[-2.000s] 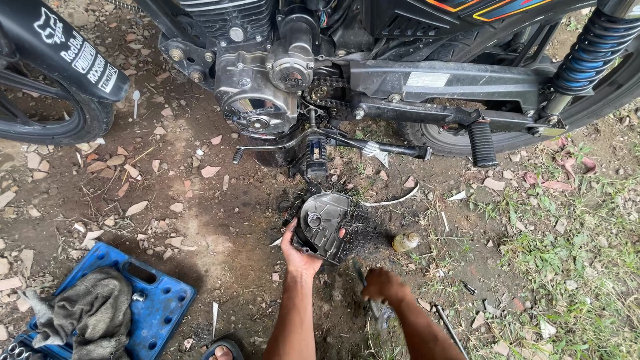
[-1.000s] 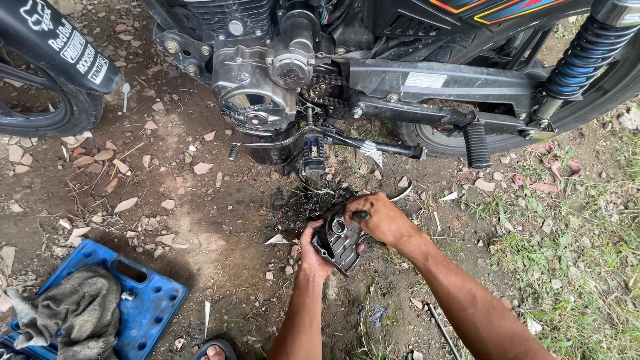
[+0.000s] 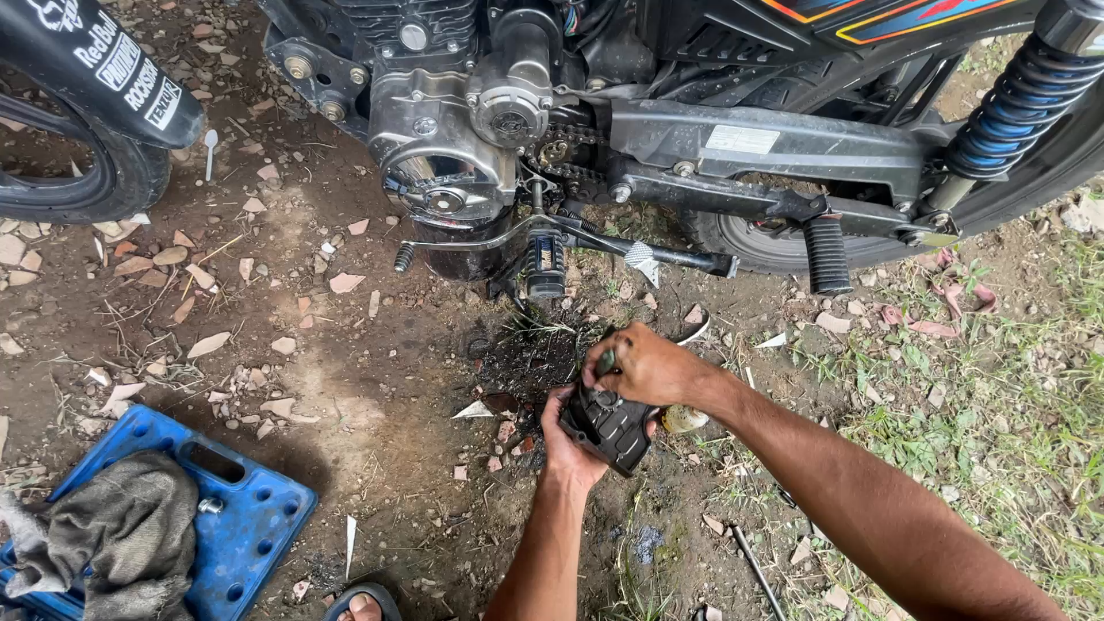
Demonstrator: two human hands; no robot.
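My left hand (image 3: 569,440) grips the lower left side of a dark metal engine cover (image 3: 617,431), holding it tilted above the oily soil. Over the cover's upper part, my right hand (image 3: 636,366) is closed around a small green-handled tool (image 3: 606,362); the tool's working end is hidden. Beyond both hands stands a motorcycle, its engine case (image 3: 444,151) above a dark round container (image 3: 461,250) on the ground. The foot peg (image 3: 545,263) and gear lever (image 3: 470,241) reach out toward me.
At the lower left lies a blue plastic tray (image 3: 259,517) with a grey cloth (image 3: 121,535) and a bolt (image 3: 210,505). A metal rod (image 3: 759,573) lies at the lower right. A yellowish round object (image 3: 684,419) is just right of the cover. Broken tile pieces (image 3: 347,283) litter the soil.
My right hand, lower and to the right of the cover two seconds ago, has come up over it with the tool. The cover has been tilted and turned in my left hand.
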